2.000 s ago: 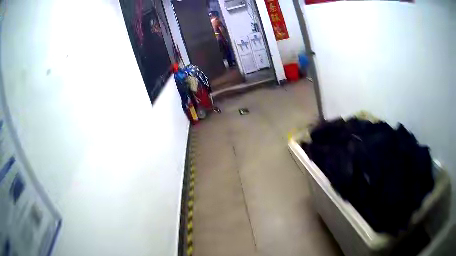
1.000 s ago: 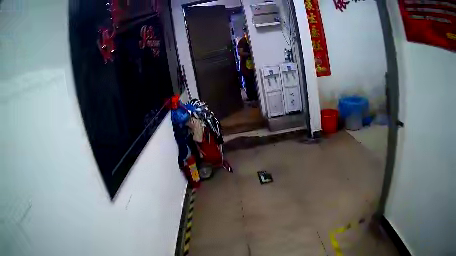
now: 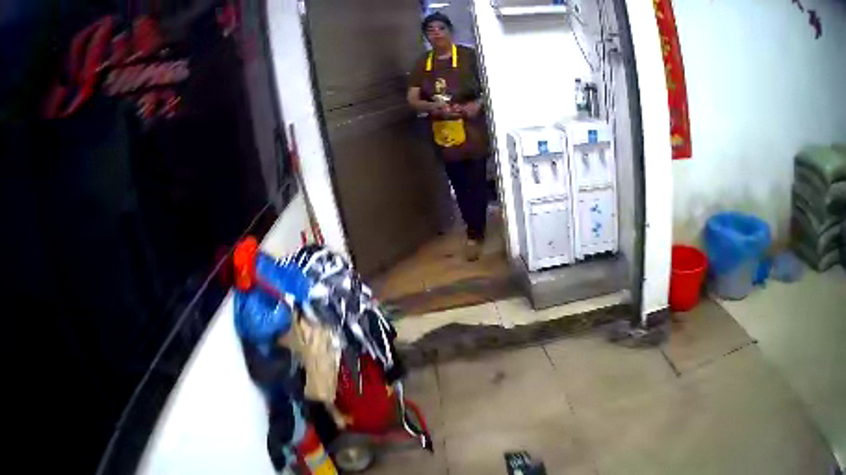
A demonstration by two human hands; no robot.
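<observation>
Neither of my hands is in the picture. Nearest in front of me, at the lower left, a red wheeled cart (image 3: 366,394) stands by the wall. It is heaped with striped black-and-white material (image 3: 339,292) and a blue plastic bag (image 3: 264,311), with a bright red-orange item (image 3: 245,263) on top. Brown material hangs at its side. A small dark object (image 3: 522,463) lies on the floor at the bottom edge; I cannot tell what it is.
A person in an apron (image 3: 450,102) stands in the doorway beside a brown door (image 3: 371,139), hands together in front. Two white water dispensers (image 3: 543,199) stand on a raised step (image 3: 580,281). A red bucket (image 3: 687,278) and a blue-lined bin (image 3: 736,255) stand right. Stacked sacks (image 3: 821,209) are farther right.
The view has moved forward along the corridor, so the cart and doorway are nearer. The white tub of dark material has left the picture. The person in the doorway shows more fully.
</observation>
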